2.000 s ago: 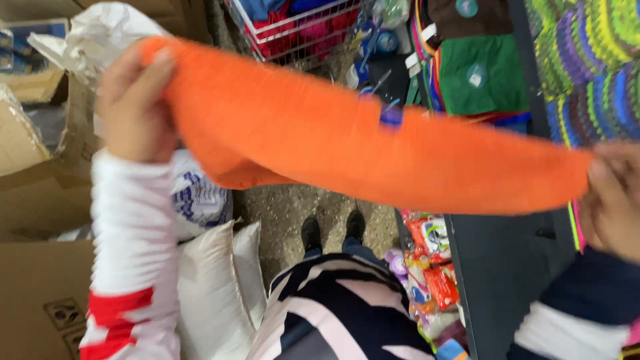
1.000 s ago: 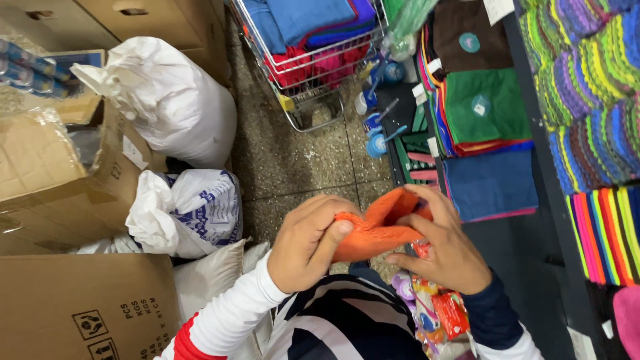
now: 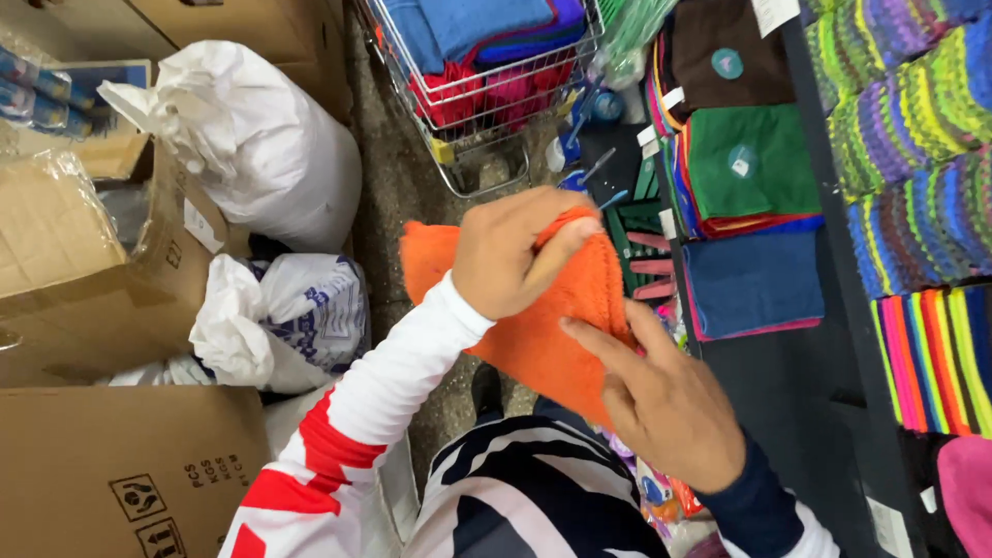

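Note:
An orange cloth [image 3: 542, 349], folded over, hangs in front of my body at the middle of the view. My left hand [image 3: 519, 252] grips its upper edge between thumb and fingers. Against the cloth's right side lies my right hand [image 3: 666, 387], index finger extended over the face and another finger at the edge; whether it pinches the cloth is hard to tell. To the right, a green folded cloth [image 3: 756, 159] and a blue folded cloth [image 3: 756, 283] lie on a dark shelf [image 3: 798, 411].
A wire shopping cart [image 3: 511, 89] holding folded cloths stands ahead. White sacks [image 3: 267, 147] and cardboard boxes [image 3: 116, 465] line the left. Brown folded cloths [image 3: 728, 54] and stacks of multicoloured textiles [image 3: 922, 155] fill the shelving at right.
The orange cloth was stretched wide between both hands, then gathered between them; now it hangs folded from my left hand. My right hand has its fingers spread over the cloth.

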